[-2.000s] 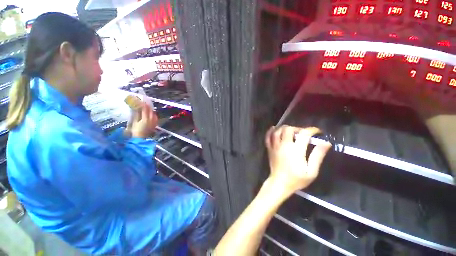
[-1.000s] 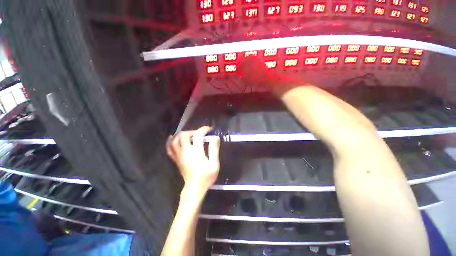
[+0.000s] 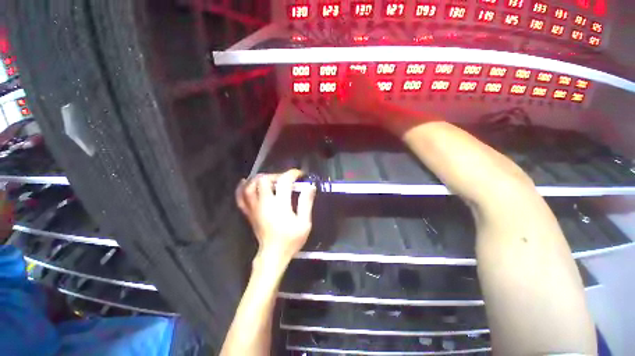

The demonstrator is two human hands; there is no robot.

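Observation:
My left hand rests at the white front edge of a dark ribbed shelf, fingers curled over it. A small bunch of thin dark leads lies at its fingertips; whether the fingers grip them is unclear. My right hand reaches deep over the shelf to the back panel, at the left part of the row under the red 000 readouts. It is blurred in red glow, and its fingers and anything in them cannot be made out. Thin dark leads hang near it.
A shelf with a white edge crosses above my right forearm. More shelves are stacked below. The dark rack side wall with a torn pale sticker stands at left. A person's blue sleeve shows low left. A coiled dark cable lies at the back right.
The view has swung right from the person in blue to the shelves. My right arm now shows reaching to the back panel. My left hand stays at the shelf edge.

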